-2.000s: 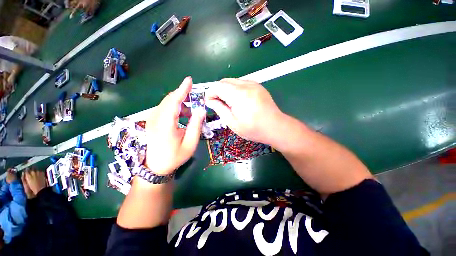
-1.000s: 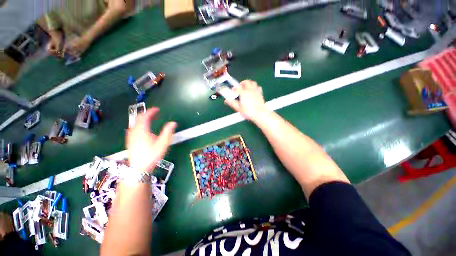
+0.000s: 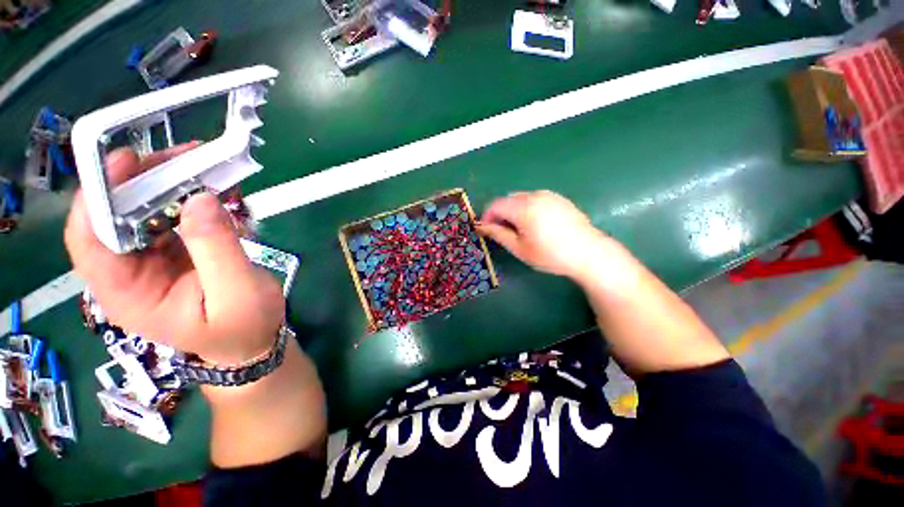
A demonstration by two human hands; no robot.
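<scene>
My left hand holds a white housing up close to the camera at the left, its large window facing the camera and its lower end between thumb and fingers. The parts box lies before me, full of blue-grey wired discs with tangled red leads. My right hand is at the box's right edge, fingertips close together near the upper right corner; whether they pinch a disc or lead cannot be told.
A heap of white housings lies left, partly behind my left hand. Another heap with blue cylinders is at far left. Beyond the white strip lie more housings. A brown carton and pink-red material are at right.
My right hand has moved from the housings beyond the strip back to the box. My left hand, seen empty earlier, now holds a housing raised at the left.
</scene>
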